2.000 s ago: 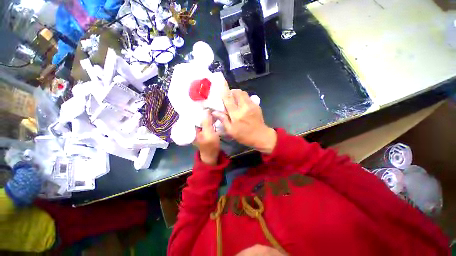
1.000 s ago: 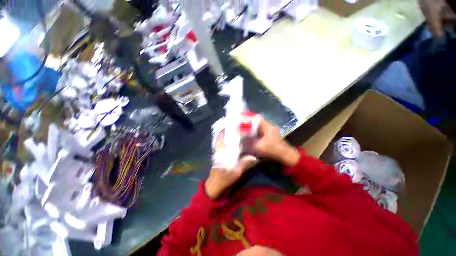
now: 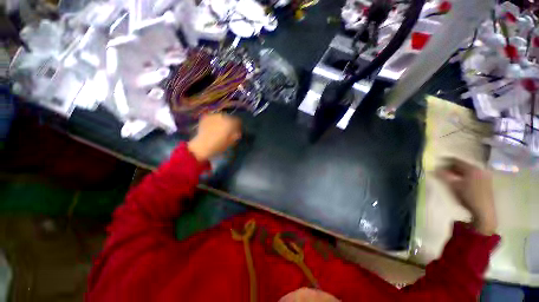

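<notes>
My left hand (image 3: 217, 137) is blurred, with its fingers curled, at the lower edge of the purple and orange wire bundle (image 3: 207, 85). I cannot tell whether it grips a lead. Silvery wire ends lie at the right side of the bundle, beside a clear plastic bag (image 3: 276, 76). My right hand (image 3: 471, 191) is over the pale board (image 3: 446, 236) at the right, blurred, with fingers apart and nothing visible in it.
White moulded housings (image 3: 142, 65) are piled at the left. A grey-white holder (image 3: 334, 65) with a black tool and cable stands at the back. White units with red spots (image 3: 511, 53) lie at the back right. The bench edge runs in front of my body.
The white body with the red piece has left my hands. My hands have moved apart, left to the wire bundle and right over the pale board. The view has shifted.
</notes>
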